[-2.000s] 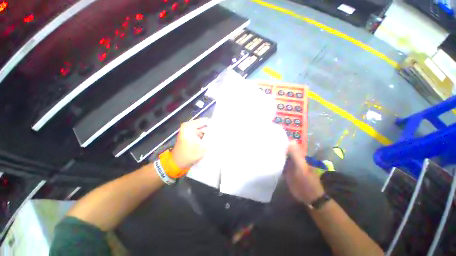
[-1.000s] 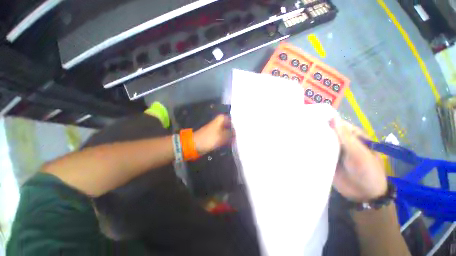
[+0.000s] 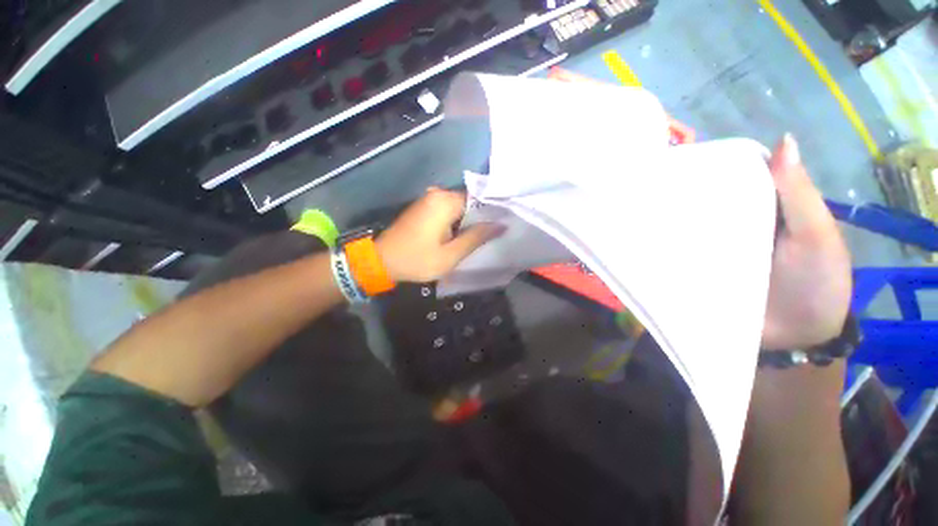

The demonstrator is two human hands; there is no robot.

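White paper sheets (image 3: 658,205) are spread between my hands, curled and folded over, washed out in brightness. My left hand (image 3: 437,236), with an orange and a white wristband, pinches the sheets' left edge. My right hand (image 3: 807,257), with a dark bead bracelet, holds their right side. Below the sheets, a black tray (image 3: 468,334) with several small round parts lies low in front of me. The red tray (image 3: 581,283) is mostly hidden behind the paper; only small bits of it show.
Black racks with pale edge strips (image 3: 339,128) stand at the upper left. A black box with pale parts (image 3: 597,23) is at the top. A blue plastic stool (image 3: 895,308) stands at the right. Yellow lines (image 3: 823,77) mark the grey-blue floor. A stack of brown material (image 3: 913,180) is at the right edge.
The sheets have been lifted and spread wider, now curling over and covering most of the red tray. My right hand has moved up and right. My left hand has risen slightly, and more of the black tray shows.
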